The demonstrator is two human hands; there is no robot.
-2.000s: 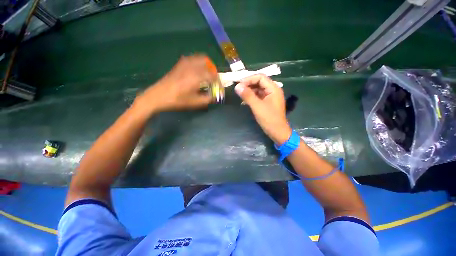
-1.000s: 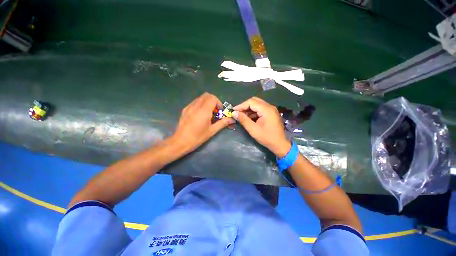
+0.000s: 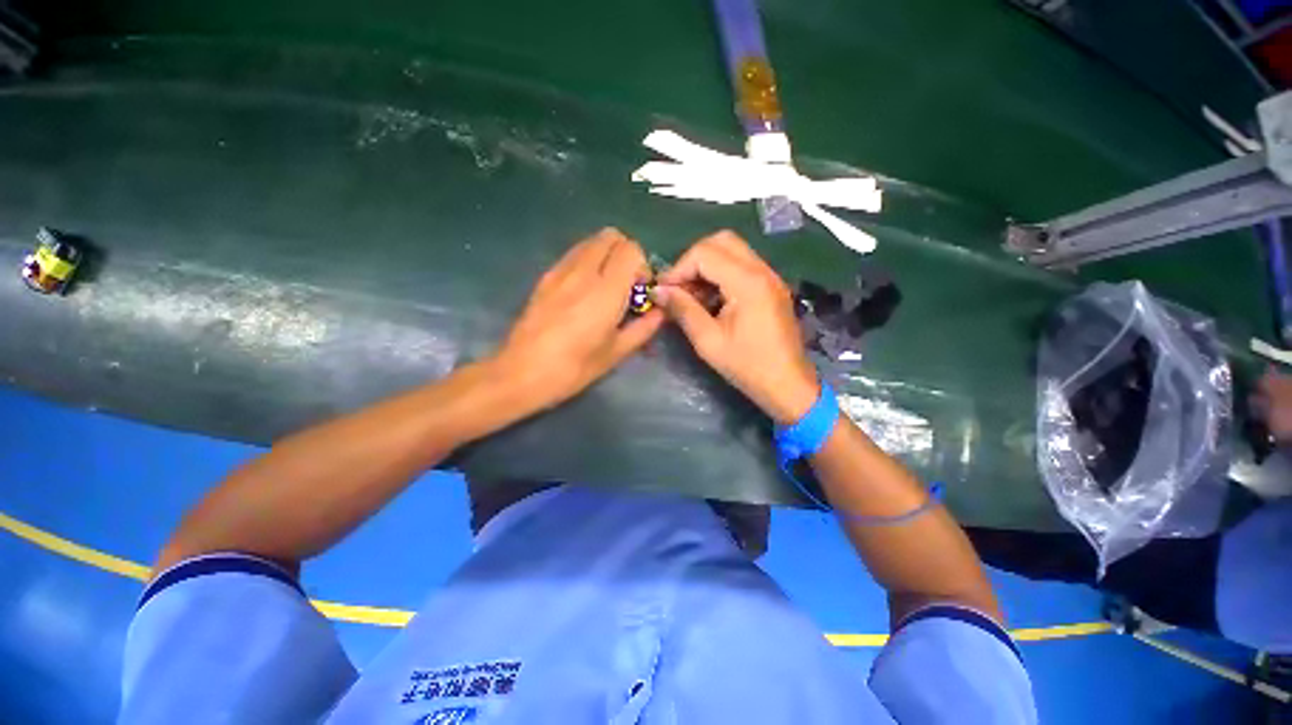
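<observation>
My left hand (image 3: 574, 319) and my right hand (image 3: 737, 319) meet over the dark green surface (image 3: 354, 241). Between their fingertips is a small circuit board module (image 3: 642, 298) with yellow, white and dark spots, mostly hidden by the fingers. The left fingers hold its left side and the right fingertips pinch at its right side; whether they also hold a small part cannot be told. Another module (image 3: 51, 265) with a yellow block sits at the far left. A pile of small black parts (image 3: 853, 315) lies just right of my right hand. A blue wrist strap (image 3: 809, 425) is on my right wrist.
White strips (image 3: 723, 173) fan across the end of a blue-purple strip (image 3: 744, 43) with an amber patch. An open clear bag (image 3: 1134, 425) with black contents is at right. A metal arm (image 3: 1162, 213) slants in at upper right. Another person's hand (image 3: 1271, 404) shows at the right edge.
Since two seconds ago, my left hand came from the white strips to meet my right hand lower down. The far-left module has shifted left in view. Another person's hand has appeared at right.
</observation>
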